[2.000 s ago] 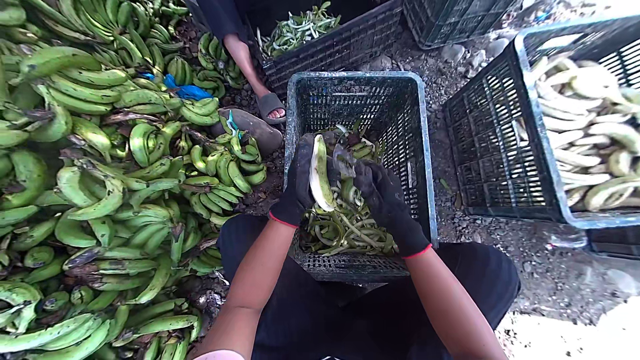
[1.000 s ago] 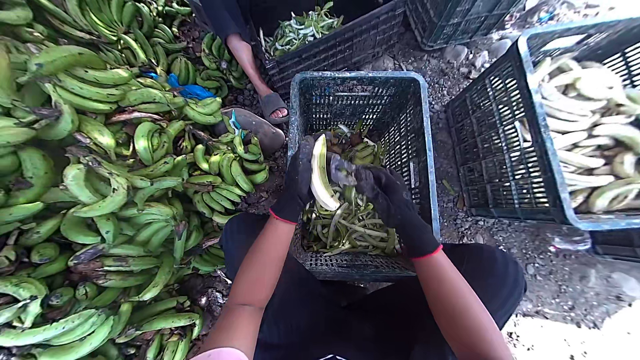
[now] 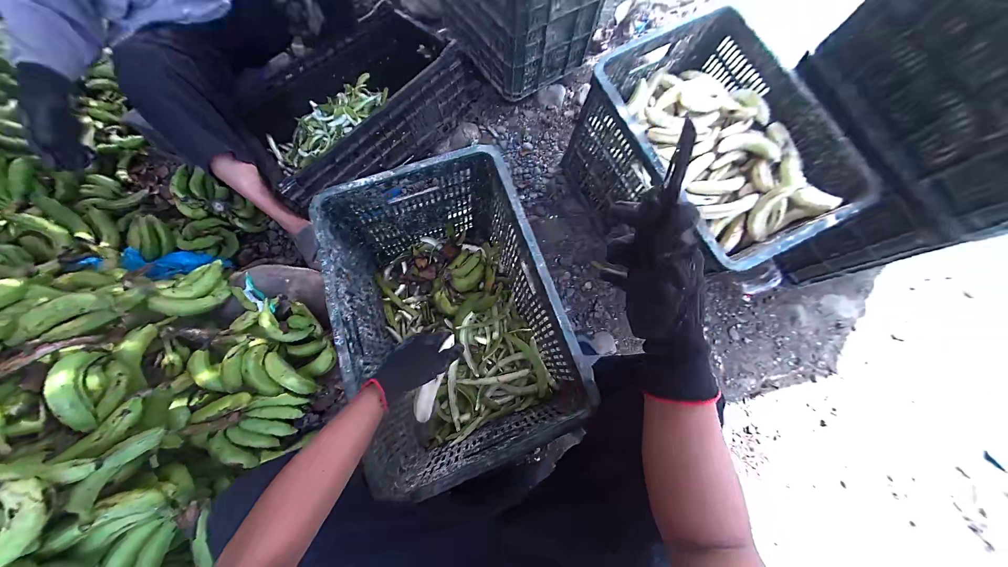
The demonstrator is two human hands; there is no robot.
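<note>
My left hand (image 3: 415,364), in a dark glove with a red cuff, reaches low into the left part of a dark plastic crate (image 3: 543,268). Its fingers are closed around a pale peeled plantain (image 3: 428,398), just above green peels (image 3: 496,374) in that crate. My right hand (image 3: 661,283), gloved the same way, is raised outside the crate's right side. It grips a dark knife (image 3: 682,157), blade pointing up. A small pale piece shows at that hand's left edge. Peeled plantains (image 3: 724,150) fill another crate (image 3: 748,264) beyond my right hand.
Green plantains (image 3: 260,366) are heaped on the left, with blue plastic (image 3: 169,264) among them. At the upper left sits another person (image 3: 181,87) beside a crate of peels (image 3: 339,122). Dark crates (image 3: 524,39) stand behind, and more (image 3: 921,110) at the right.
My hands, close together over the crate before, are now apart: the left is low in the crate with the plantain, the right out to the right with the knife. The view has swung right.
</note>
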